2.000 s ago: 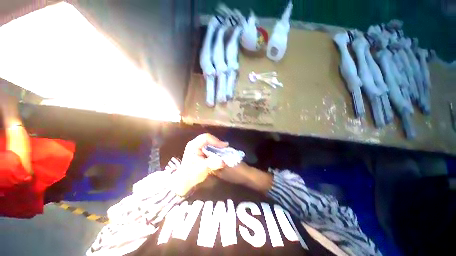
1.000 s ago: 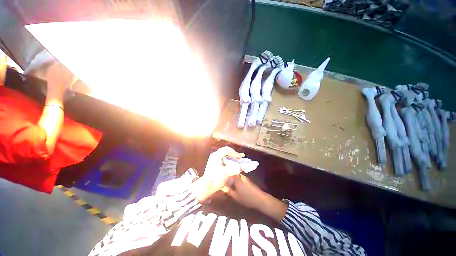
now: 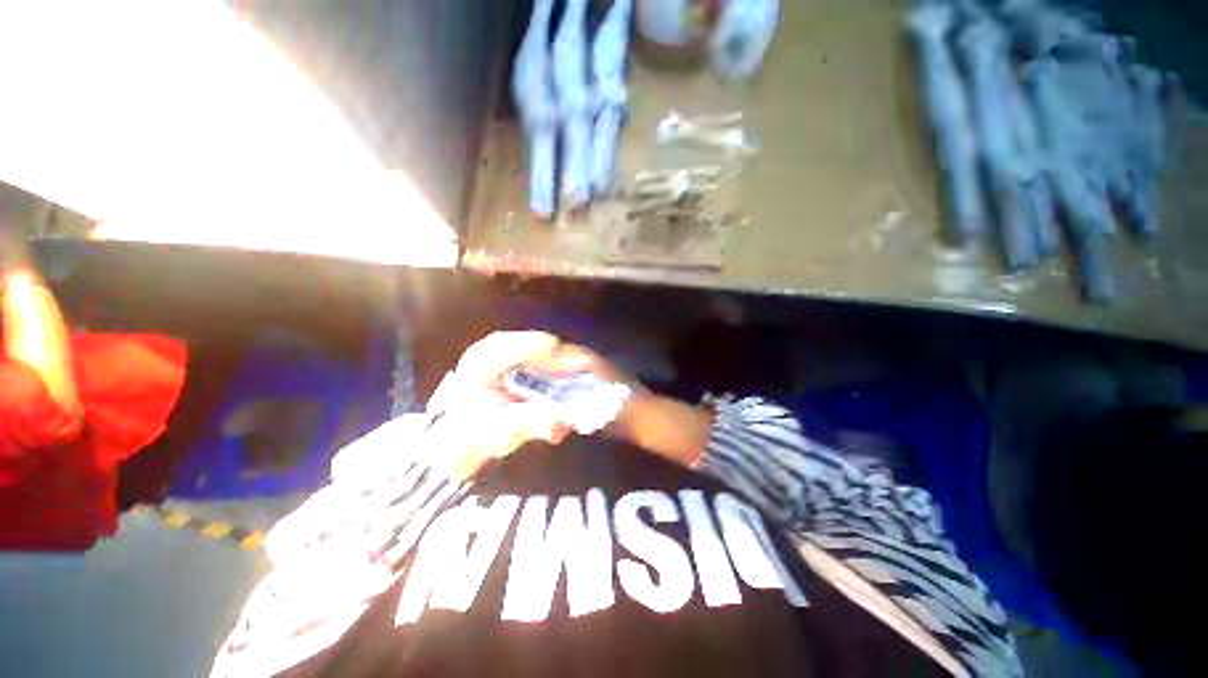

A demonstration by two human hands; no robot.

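Note:
A small white end piece with dark marks (image 3: 567, 389) is held in front of my chest, mostly hidden between my fingers. My left hand (image 3: 497, 384) is closed around it from the left. My right hand (image 3: 652, 421) meets it from the right; its fingertips are hidden behind the piece and my left hand, so its grip cannot be told. Three white-grey limb parts (image 3: 572, 113) lie side by side on the bench. Thin pale pins (image 3: 702, 129) lie loose near the tan pin block (image 3: 669, 239). The picture is blurred.
The heating box opening (image 3: 225, 146) glares white at the upper left. More limb parts (image 3: 1033, 146) lie on the tan bench (image 3: 821, 199) at right. A round bowl (image 3: 676, 20) and white bottle (image 3: 745, 33) are cut by the top edge. A person's red clothing (image 3: 126, 397) shows at left.
The view swung down and back, so the bench now sits higher in the picture. My hands stay together around the small piece in front of my chest.

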